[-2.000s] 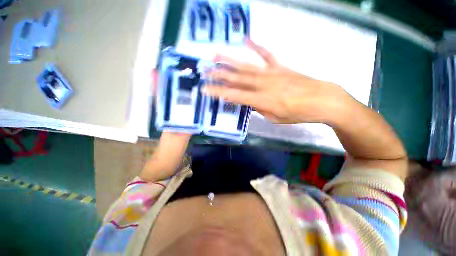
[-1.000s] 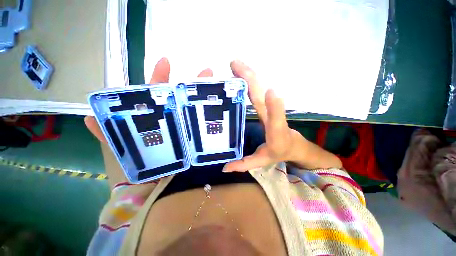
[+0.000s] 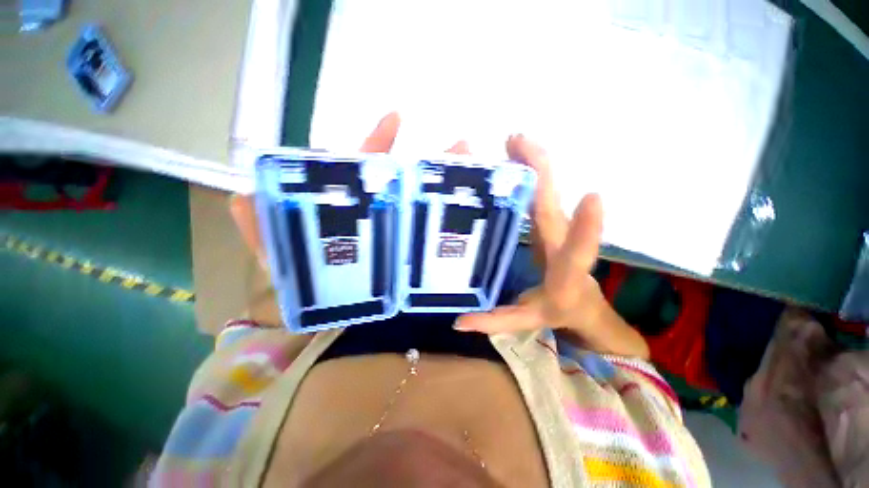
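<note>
Two pale blue-white plastic housings are held side by side in front of my chest, open side facing me, with black pads and a small dotted square inside each. The left housing (image 3: 340,286) is slightly tilted against the right housing (image 3: 448,276). My left hand (image 3: 250,229) holds the left one from behind; most of this hand is hidden, with fingertips showing at the side and top. My right hand (image 3: 562,276) holds the right one, with fingers at its right side and thumb at its lower edge.
A white sheet (image 3: 572,114) with a shiny clear plastic edge lies on the dark-green bench (image 3: 819,143). At left, a tan board (image 3: 171,76) bears a loose housing (image 3: 98,71), with part of another at the frame edge. A neighbour's sleeve (image 3: 796,362) is at the right.
Two seconds ago my right hand was over the housings, above the white sheet; now both hands hold them nearer my chest. Since one second ago they have turned slightly and shifted right in view.
</note>
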